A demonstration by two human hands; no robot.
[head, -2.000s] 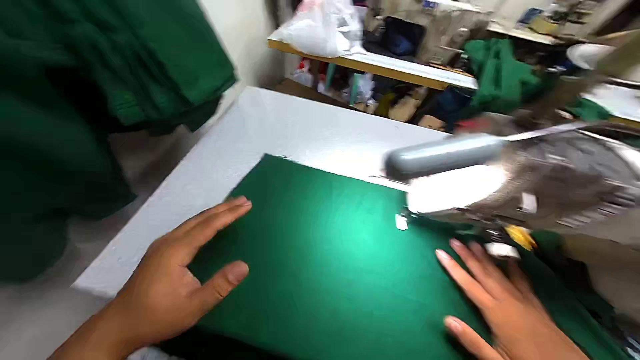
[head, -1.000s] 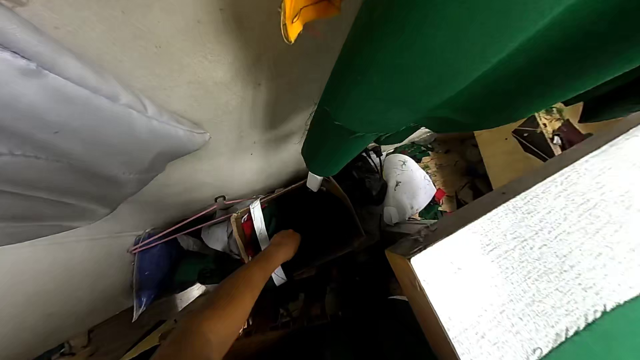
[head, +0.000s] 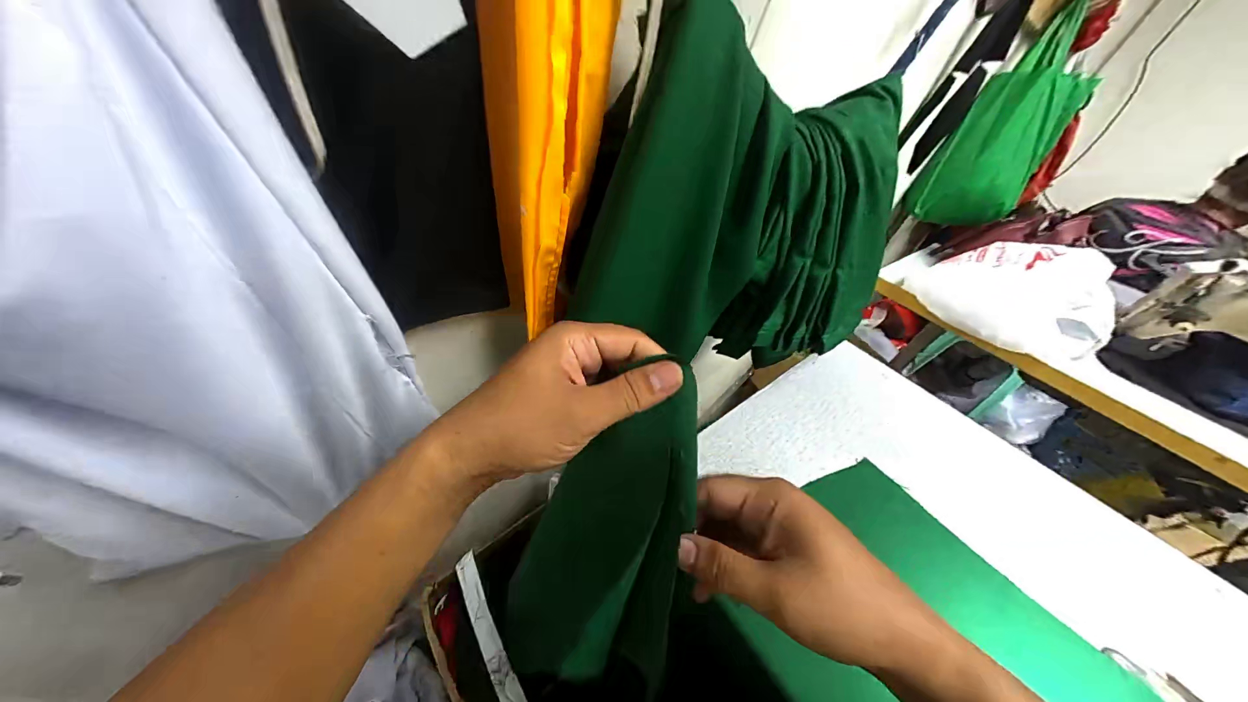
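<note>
Between the thumb and fingers of my left hand (head: pixel 561 400) is the folded top edge of a dark green fabric piece (head: pixel 609 526). Lower and to the right, my right hand (head: pixel 780 561) pinches the side edge of the same piece. Its lower end hangs down beside an open box (head: pixel 439 634) with a white strip along its edge. Behind my left hand hang more green cloths (head: pixel 682 195), some gathered in folds. A flat green fabric panel (head: pixel 936 565) lies on the white table at the right, partly behind my right forearm.
White cloth (head: pixel 185 273) hangs at the left, beside black cloth (head: pixel 419 175) and a yellow-orange cloth (head: pixel 546 127). The white table (head: pixel 829 400) reaches to the right. Beyond it, a shelf (head: pixel 1102 390) holds a white plastic bag (head: pixel 1024 292); a green bag (head: pixel 1004 146) hangs above.
One second ago a hand reached down at the dark box; now both hands hold a green fabric piece. Two seconds ago both hands rested on the green panel. The view has swung strongly.
</note>
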